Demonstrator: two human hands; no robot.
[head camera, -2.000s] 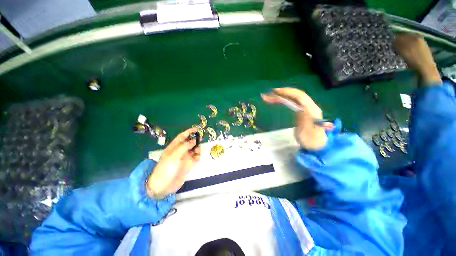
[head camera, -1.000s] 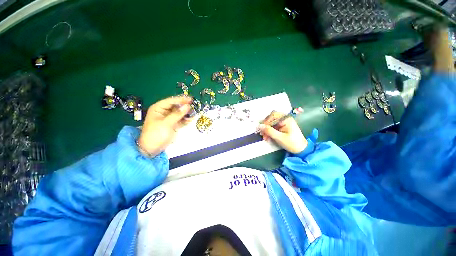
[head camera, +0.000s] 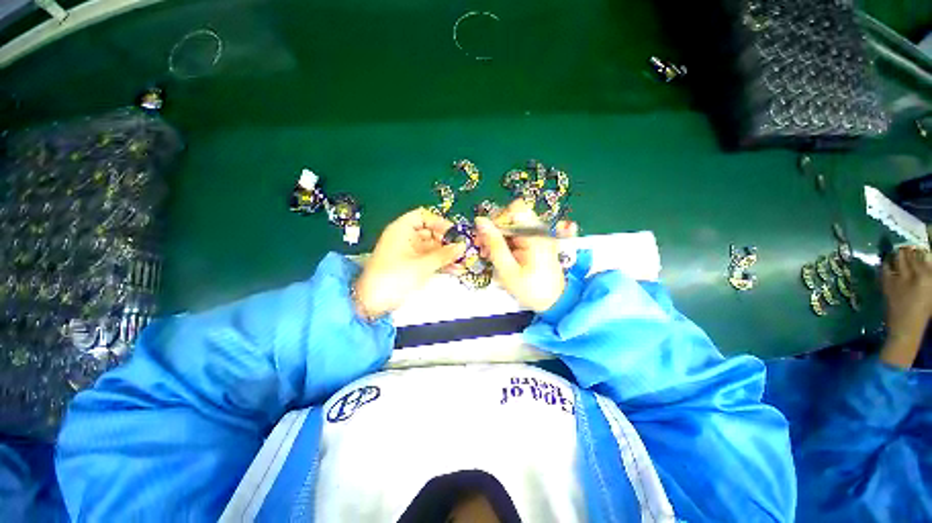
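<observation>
My left hand (head camera: 404, 260) holds a dark, fingertip-sized module (head camera: 456, 236) between thumb and fingers above the white mat (head camera: 623, 253). My right hand (head camera: 526, 260) is beside it and grips a thin pen-like tool (head camera: 526, 231) with a pinkish end. Its fingertips are close to the module; the tool's tip is hidden or too small to tell. A gold-yellow patch of small parts (head camera: 476, 276) lies on the mat just below the fingers. Curved gold-and-dark boards (head camera: 538, 182) lie loose beyond the mat, some partly hidden by my hands.
Dark modules with white tabs (head camera: 342, 212) lie left of the boards. Clear blister trays stand at left (head camera: 77, 255) and upper right (head camera: 807, 77). Curved parts in columns (head camera: 830, 283) lie at right, near another person's hand (head camera: 905, 296) at a white strip (head camera: 895, 217).
My right hand has moved left and up from the mat's right part to meet my left hand at the module. The neighbouring person's hand has come down to the white strip.
</observation>
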